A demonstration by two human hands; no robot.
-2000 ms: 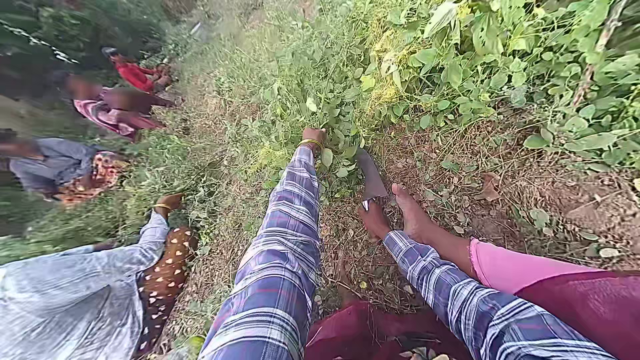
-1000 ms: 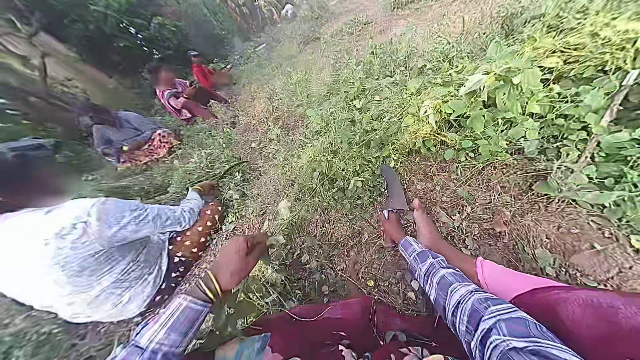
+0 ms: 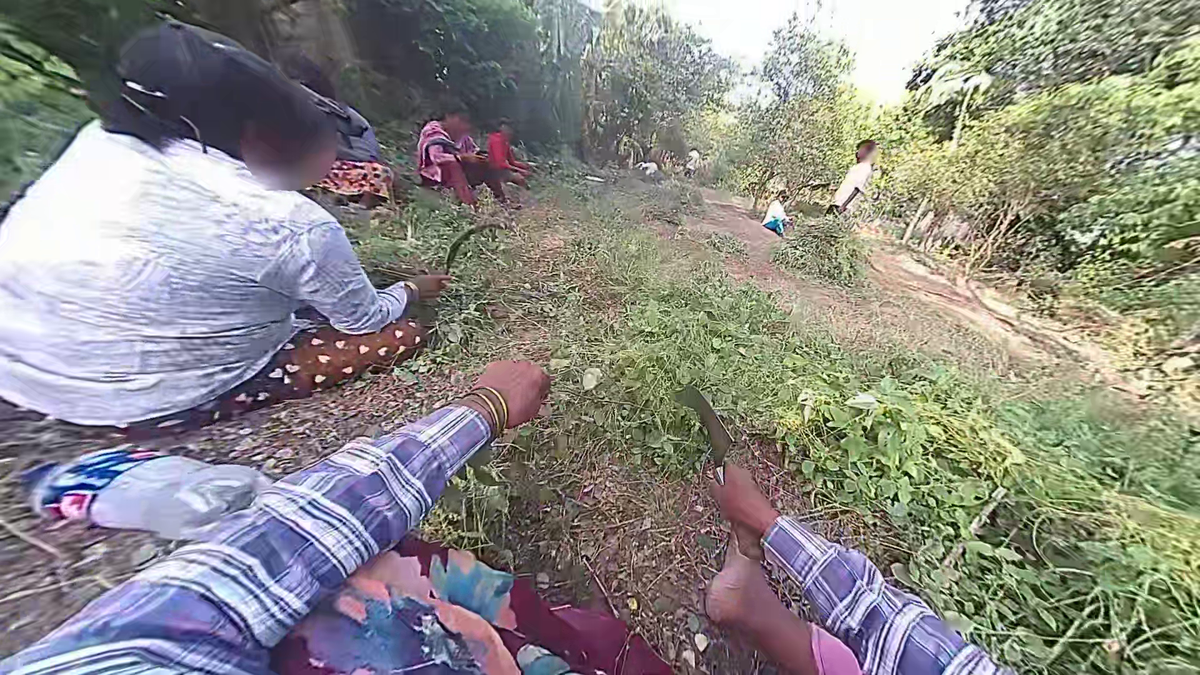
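Note:
My right hand point(image 3: 745, 502) is closed on the handle of a sickle point(image 3: 705, 422), whose dark curved blade points up and left over low green plants point(image 3: 675, 356). It is just above my bare foot point(image 3: 736, 591). My left hand point(image 3: 517, 389), with yellow bangles at the wrist, is held out over the ground left of the sickle. Its fingers are curled and turned away, so whether it holds any plant cannot be told. Both arms wear plaid sleeves.
Close on the left a co-worker in a white shirt point(image 3: 169, 272) sits holding a curved sickle point(image 3: 464, 242). A plastic bottle point(image 3: 178, 492) lies beside my left sleeve. More people sit farther back, one in red point(image 3: 502, 150). A heap of cut greenery point(image 3: 820, 251) stands near a dirt path.
My left hand has left the plants near the sickle, where it was two seconds ago, and moved left. My right hand still holds the sickle. The view has tilted up considerably.

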